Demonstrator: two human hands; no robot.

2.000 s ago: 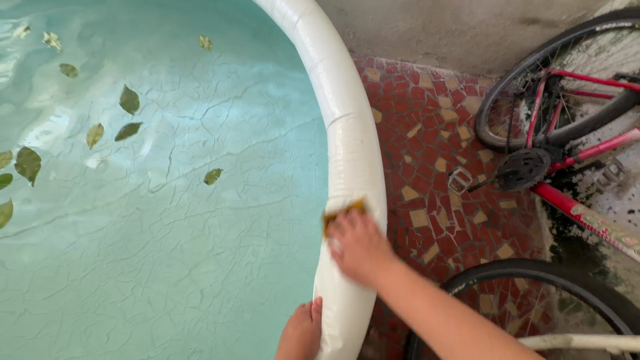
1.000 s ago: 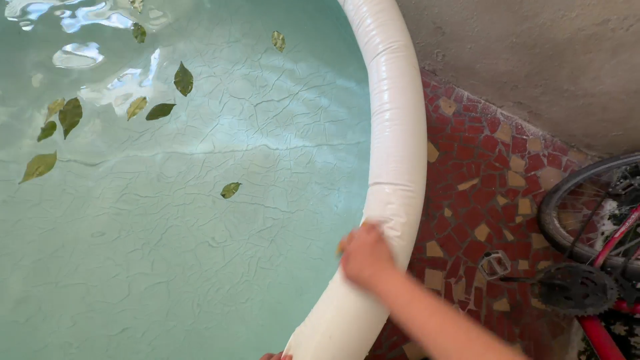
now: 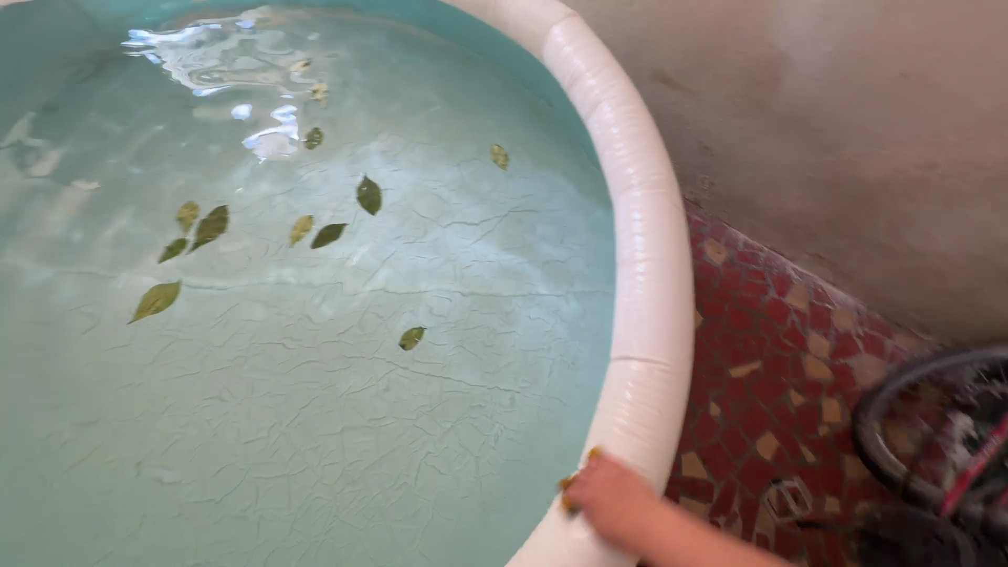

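My right hand (image 3: 610,500) rests on the white inflatable rim (image 3: 650,276) of a pool, near the bottom of the view. It is closed on a yellow-brown sponge (image 3: 568,494), of which only small edges show past the fingers, against the rim's inner side. The hand is slightly blurred. Pale blue-green water (image 3: 354,441) fills the pool to the left of the rim, over a wrinkled liner. My left hand is out of view.
Several leaves (image 3: 156,302) float on the water. Right of the pool lies a red and tan mosaic tile floor (image 3: 764,394) beside a rough plaster wall (image 3: 850,142). A bicycle wheel (image 3: 870,433) and a pedal (image 3: 787,500) are at the lower right.
The view has shifted, showing more of the pool's far side and the wall. My left hand, on the rim two seconds ago, has left the view. My right hand remains at the rim.
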